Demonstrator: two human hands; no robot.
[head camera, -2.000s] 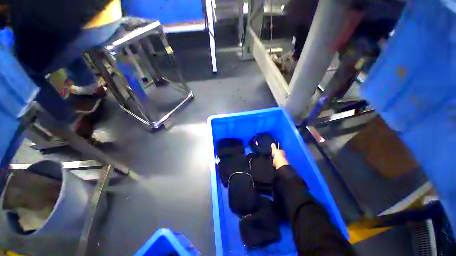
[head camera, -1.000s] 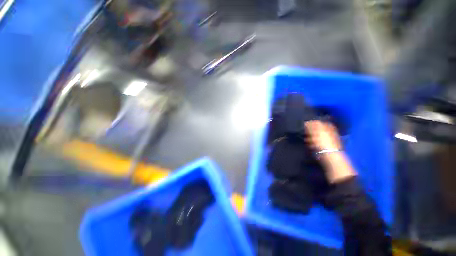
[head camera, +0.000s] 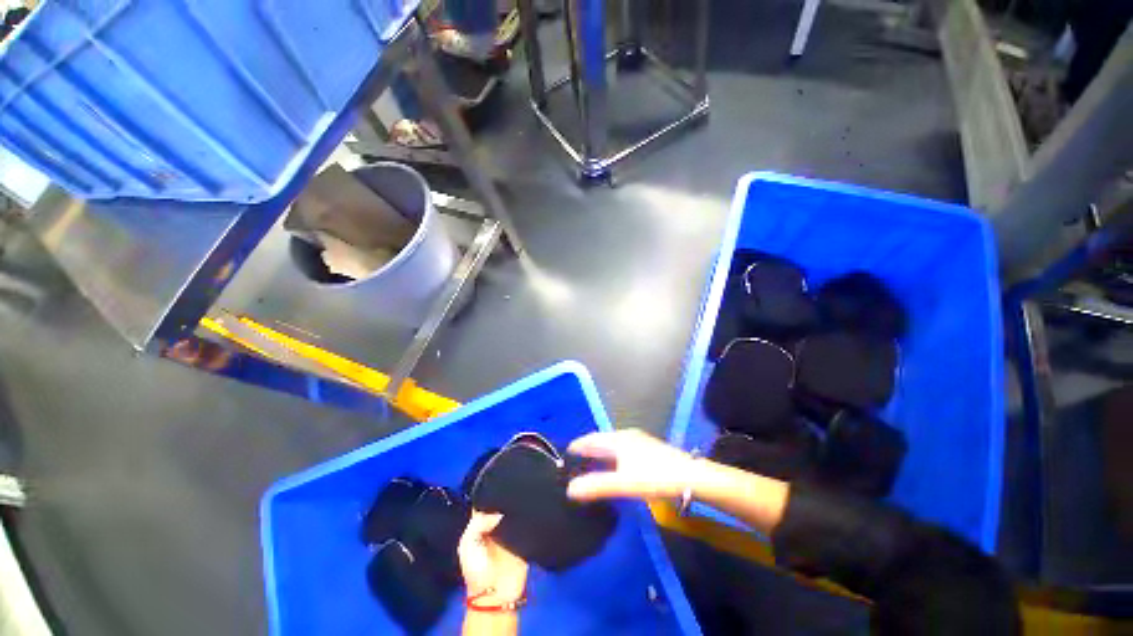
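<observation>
A black sewn pouch (head camera: 537, 499) with a pale edge line is held above the near blue tote (head camera: 311, 503). My left hand (head camera: 488, 562), with a red band at the wrist, grips its lower left side. My right hand (head camera: 631, 465) is at its right side, fingers spread; whether they touch the pouch is unclear. More black pouches (head camera: 408, 578) lie in the near tote to the left. The right blue tote (head camera: 982, 373) holds several black pouches (head camera: 753, 383).
A large light-blue crate (head camera: 186, 93) stands on a metal-edged table (head camera: 162, 255) at upper left. Beneath it are a white bin (head camera: 429, 267) and a yellow floor line (head camera: 292, 354). A metal stand frame (head camera: 596, 168) is at top centre, a pale machine leg (head camera: 975, 87) at upper right.
My right hand has left the right tote and moved left to the near tote. My left hand has come into view gripping a pouch. The view has shifted left.
</observation>
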